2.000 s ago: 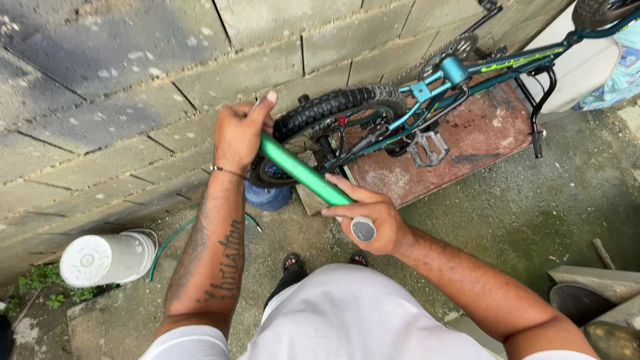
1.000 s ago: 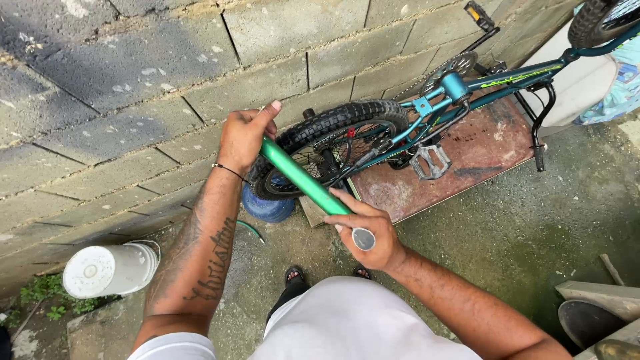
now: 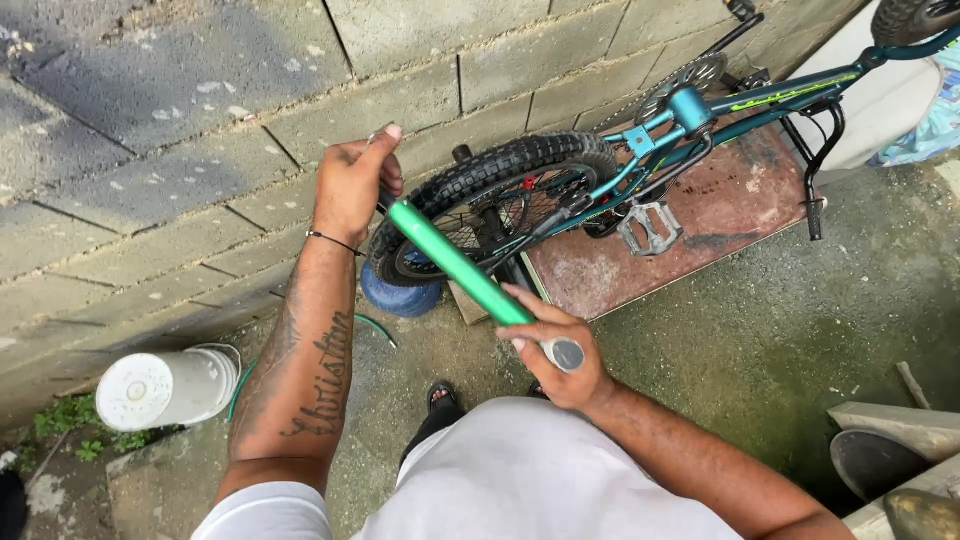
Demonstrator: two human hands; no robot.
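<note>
A green metallic tube with a grey round end cap (image 3: 457, 262), maybe a hand pump, slants between my hands in front of a bicycle's rear wheel. My left hand (image 3: 358, 184) is closed around a dark part at its upper end, thumb raised. At the lower end, my right hand (image 3: 559, 345) grips it beside the cap. Behind the tube is the knobby black tyre (image 3: 510, 169) of the teal bicycle (image 3: 690, 112), which is upside down. A flat pedal (image 3: 651, 227) sticks out on the near side.
A concrete block wall (image 3: 195, 97) runs behind the bicycle. Under the bicycle lies a worn reddish board (image 3: 720, 217). A blue rounded container (image 3: 401, 292) sits below the wheel. A white lidded bucket (image 3: 169, 390) stands at left; wooden boards (image 3: 900, 427) are at lower right.
</note>
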